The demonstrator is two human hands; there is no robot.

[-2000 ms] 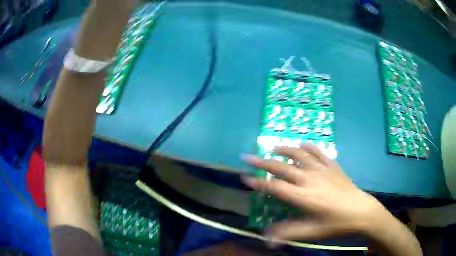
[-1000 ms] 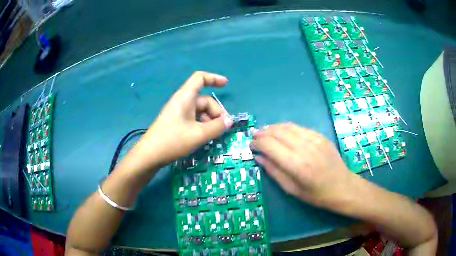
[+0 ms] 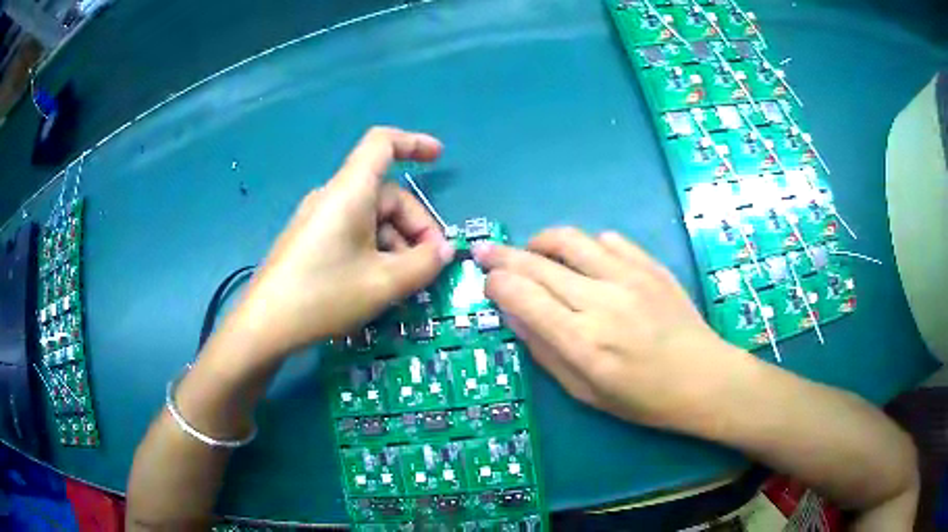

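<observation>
A green circuit board panel (image 3: pixel 437 416) lies in front of me, with rows of silver and black parts facing up. My left hand (image 3: pixel 359 244), with a bangle at the wrist, is over its upper left part, thumb and finger pinched together. A tiny dark piece, apparently black tape (image 3: pixel 465 253), shows between the fingertips of both hands at the panel's top end. A thin pale wire (image 3: pixel 424 201) sticks up beside the left fingertips. My right hand (image 3: pixel 593 312) has its fingertips on the panel's top right; whether they grip anything is hidden.
Another panel with pale wires (image 3: pixel 728 177) lies on the right, and a narrower-looking one (image 3: pixel 64 333) on the far left beside a dark flat case (image 3: pixel 19 322). A black strip (image 3: pixel 216 296) curls behind my left wrist. A pale roll (image 3: pixel 920 218) stands at the right edge.
The boards, once far apart from the hands, now appear slightly shifted left or up as the view moves. Both hands stay at the top end of the middle panel, their fingertips closer together.
</observation>
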